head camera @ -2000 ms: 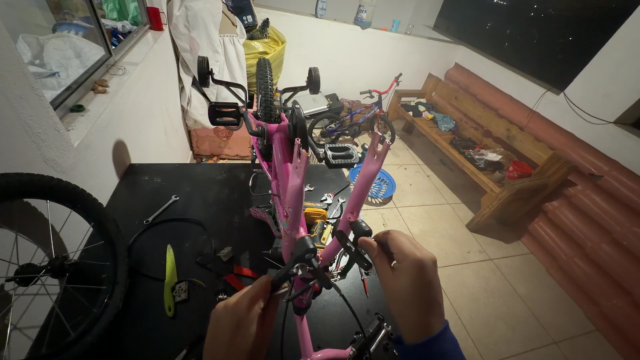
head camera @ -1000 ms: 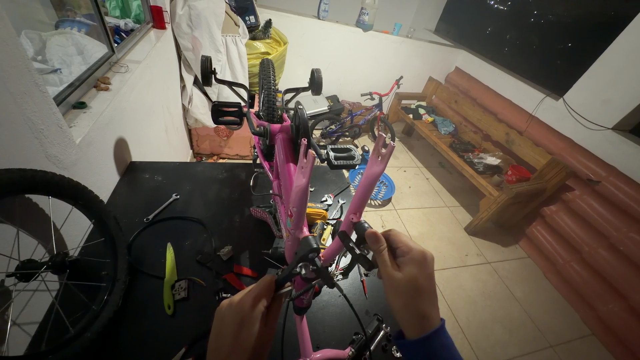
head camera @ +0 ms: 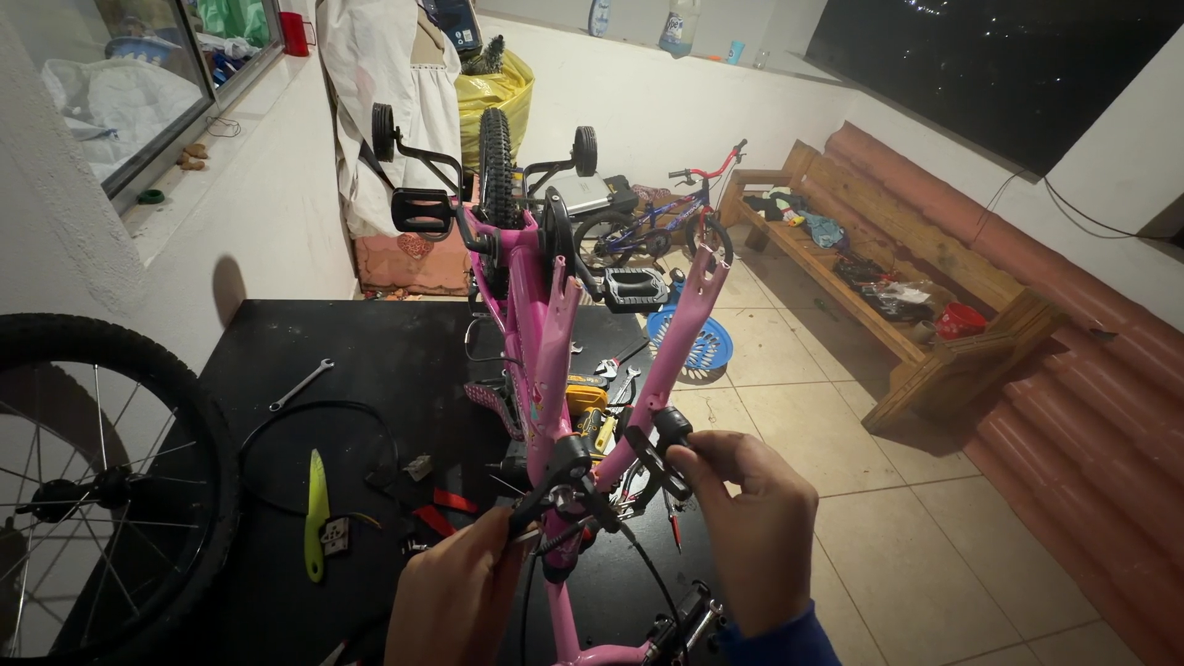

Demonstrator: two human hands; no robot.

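Observation:
A pink bicycle frame (head camera: 527, 305) stands upside down on a black table, its fork (head camera: 673, 347) pointing up toward me with no wheel in it. Black brake arms (head camera: 555, 476) straddle the fork. My left hand (head camera: 458, 587) grips the lower part of the left brake arm, beside a cable. My right hand (head camera: 754, 518) pinches a black part at the right brake arm (head camera: 659, 462), just outside the right fork leg. The fingertips of the left hand are partly hidden.
A loose spoked wheel (head camera: 217, 481) leans at the left. On the black table (head camera: 277, 347) lie a combination wrench (head camera: 302, 385), a green-handled knife (head camera: 316, 518) and a yellow-black tool (head camera: 586, 398). A wooden bench (head camera: 832, 277) and a small bicycle (head camera: 661, 222) stand beyond.

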